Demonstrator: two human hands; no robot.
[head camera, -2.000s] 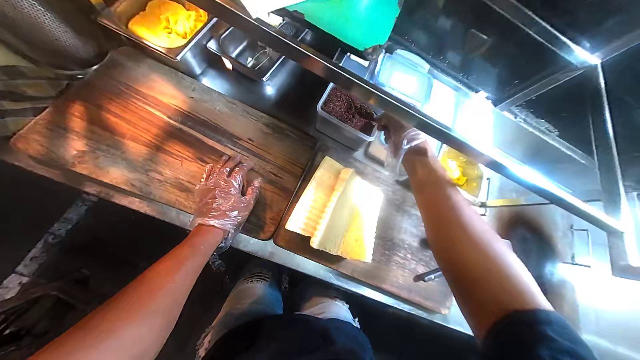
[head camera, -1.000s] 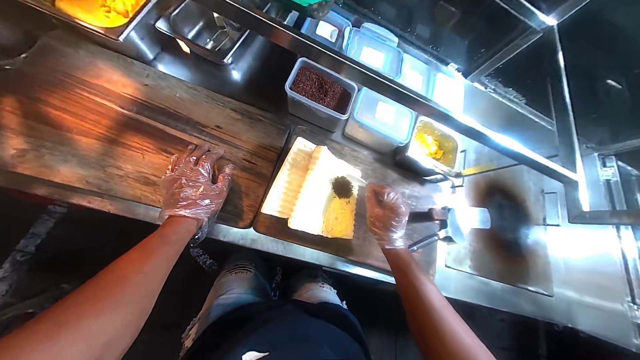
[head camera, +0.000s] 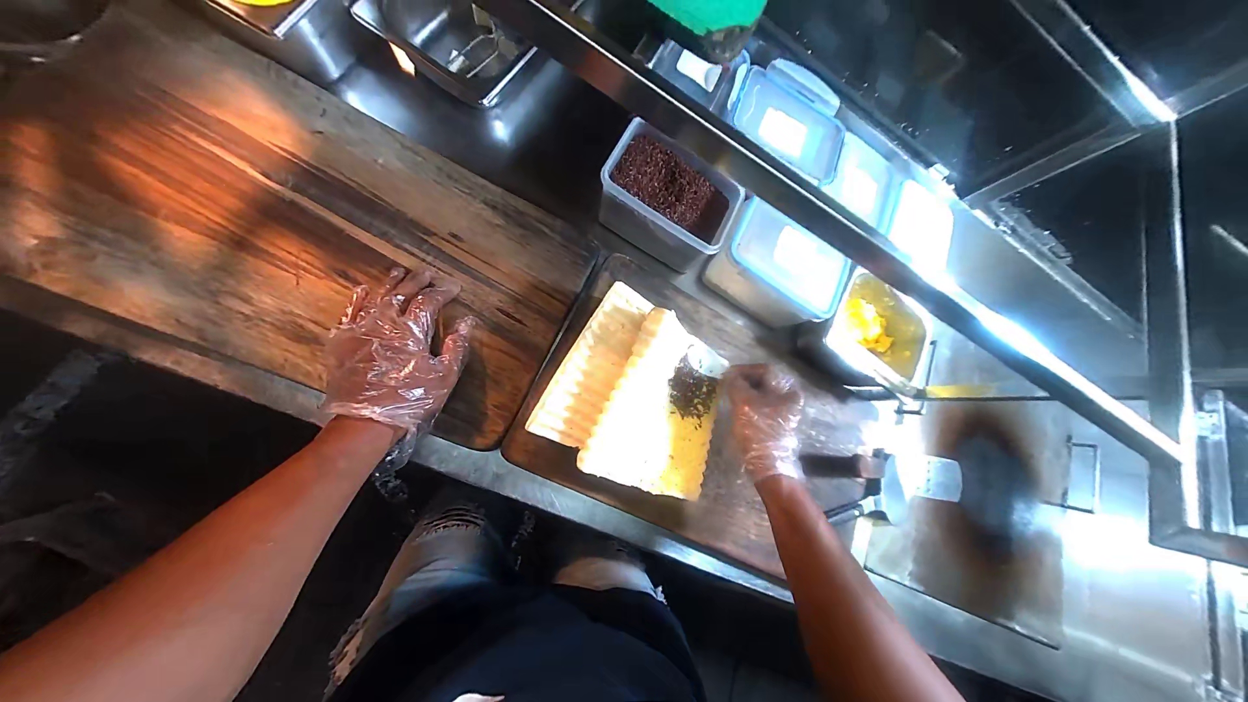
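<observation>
My left hand (head camera: 395, 351), in a clear plastic glove, rests with spread fingers on a large wooden board (head camera: 322, 224). On a smaller board (head camera: 741, 517) lie pale ridged slabs, seemingly bread; the left one (head camera: 580, 375) is plain, and the right one (head camera: 634, 429) carries a patch of dark sprinkles (head camera: 692, 392) and yellowish spread. My right hand (head camera: 763, 405), gloved too, is curled closed at the right edge of that slab, beside the dark patch. Whether anything is inside its fingers is hidden. A tub of dark brown sprinkles (head camera: 668, 185) stands behind the slabs.
Lidded plastic tubs (head camera: 780, 258) and a metal container of yellow spread (head camera: 877, 327) stand behind the right board. A steel rail (head camera: 829, 210) crosses above them. Right of my hand lie a dark-handled scraper (head camera: 843, 466) and a scorched griddle (head camera: 985, 487). Steel pans (head camera: 444, 44) are at upper left.
My right hand has come from the sprinkle tub to beside the right slab. Dark sprinkles now lie on that slab, where none showed two seconds ago. My left hand still rests on the board.
</observation>
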